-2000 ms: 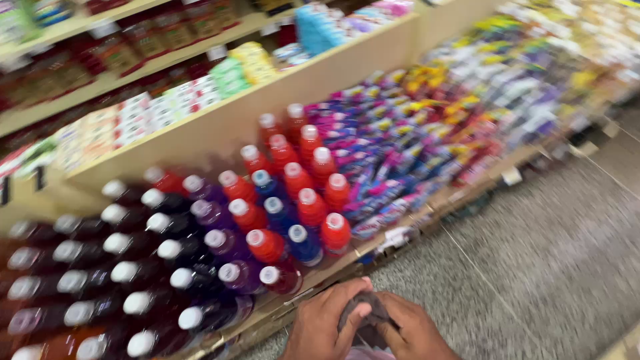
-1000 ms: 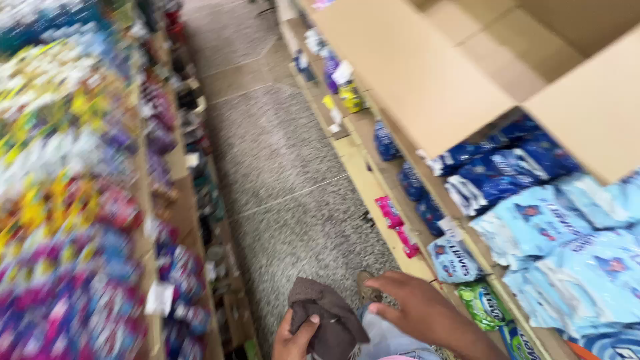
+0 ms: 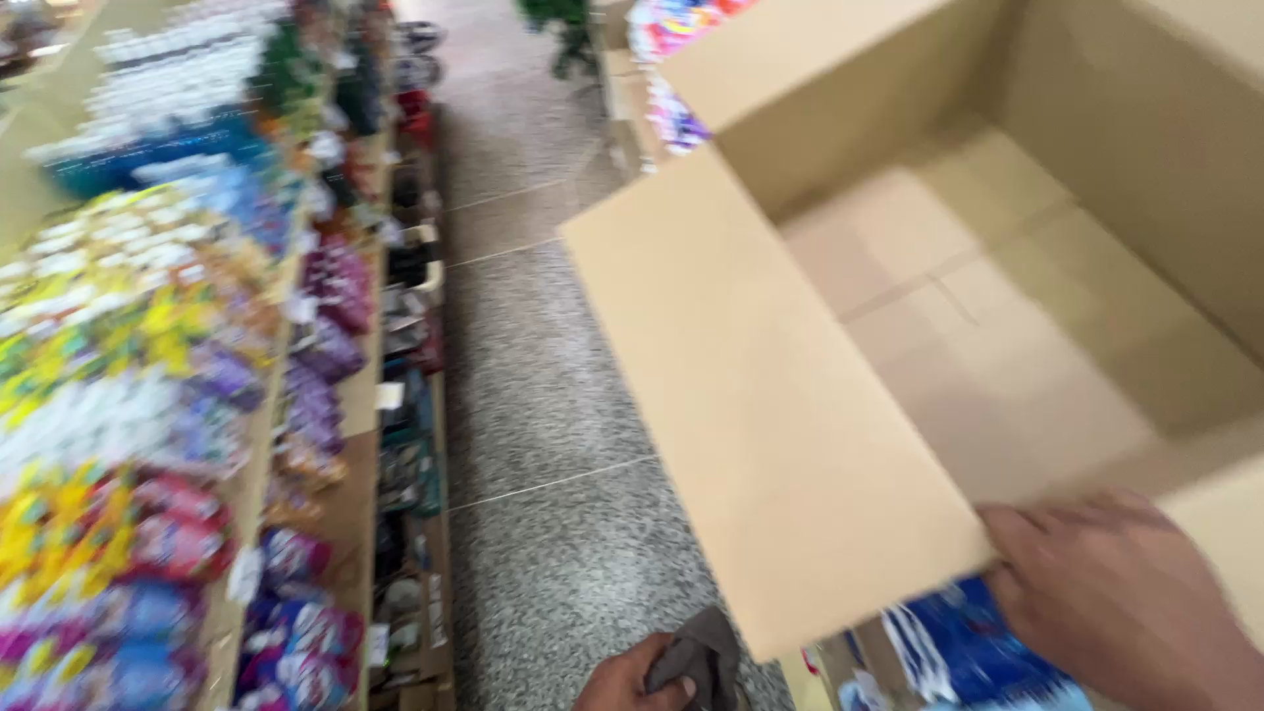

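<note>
An open cardboard box (image 3: pixel 987 296), its flaps spread and its inside bare, fills the right of the head view. My right hand (image 3: pixel 1116 583) grips the near wall of the box by its corner, the fingers over the rim. At the bottom centre my left hand (image 3: pixel 637 681) holds a crumpled dark grey cloth (image 3: pixel 703 657) over the aisle floor, below the box's left flap. Blue plastic packs (image 3: pixel 973 632) lie under the box, beside my right hand.
Shelves of bottles and colourful packs (image 3: pixel 168 523) line the left side, with lower shelves (image 3: pixel 405 474) beneath. A speckled stone floor (image 3: pixel 553 395) runs between the shelves. More packs (image 3: pixel 681 30) and a green plant (image 3: pixel 563 30) are at the far end.
The view has swung from the bottle shelf to the aisle and the box. My right hand, apart from the box one second ago, now grips it. The cloth remains in my left hand.
</note>
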